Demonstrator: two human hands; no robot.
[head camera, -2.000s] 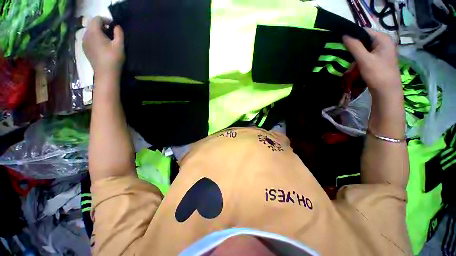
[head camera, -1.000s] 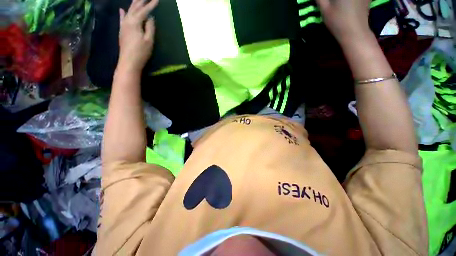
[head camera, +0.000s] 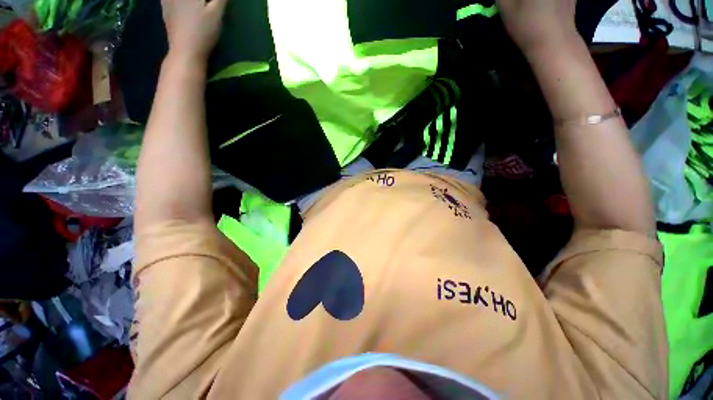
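Observation:
A black and neon-green garment body panel (head camera: 367, 86) spreads from the top edge down to my lap. Its upper middle looks almost white under the light. A thin neon-green line (head camera: 250, 131) is set in the black part at left. A black sleeve piece with green stripes (head camera: 440, 129) lies at its lower right. My left hand (head camera: 194, 22) is over the black cloth at the upper left, cut off by the top edge. My right hand (head camera: 539, 16) is over the cloth at the upper right, its fingers also cut off. What the fingers do is hidden.
Clear plastic bags (head camera: 86, 180) and red material (head camera: 43, 66) lie at the left. A whitish bag (head camera: 672, 141) with neon-green pieces and a neon-green cloth (head camera: 688, 305) are at the right. Dark loops, possibly scissors (head camera: 655, 23), show at the top right.
The garment has shifted up and partly out of the picture. Both hands have moved to the top edge, the right one inward. Since one second ago the left hand has moved slightly left and up.

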